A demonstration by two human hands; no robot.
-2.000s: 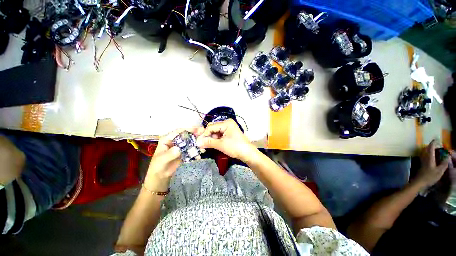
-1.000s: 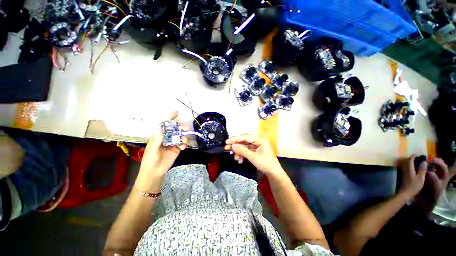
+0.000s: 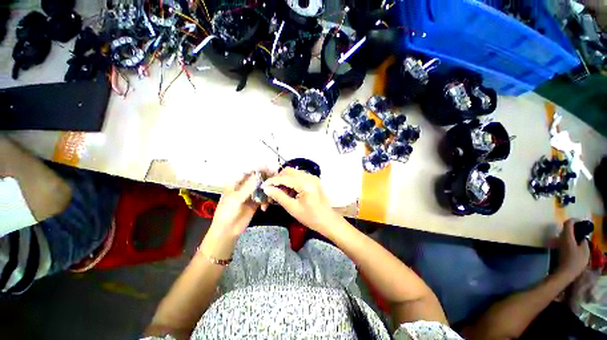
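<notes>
My left hand [image 3: 234,204] holds a small silver-grey camera module [image 3: 258,190] in its fingertips near the bench's front edge. My right hand [image 3: 299,194] is against the module, its thumb and fingers pinched together; what they pinch is too small to tell. A black camera housing [image 3: 304,165] sits on the bench just behind my right hand, which hides most of it. Thin lead wires [image 3: 271,146] stick out to the housing's left.
Loose camera modules [image 3: 377,136] lie mid-bench. Housings with boards fitted [image 3: 480,141] stand right of them, near a blue bin [image 3: 492,40]. Wired housings [image 3: 236,33] crowd the far side. A black pad [image 3: 53,106] lies left. Another person's hand [image 3: 574,249] is at right.
My right hand has moved left from the housing's right side to the module in my left hand. The module has turned and now shows narrower. The housing is now mostly covered.
</notes>
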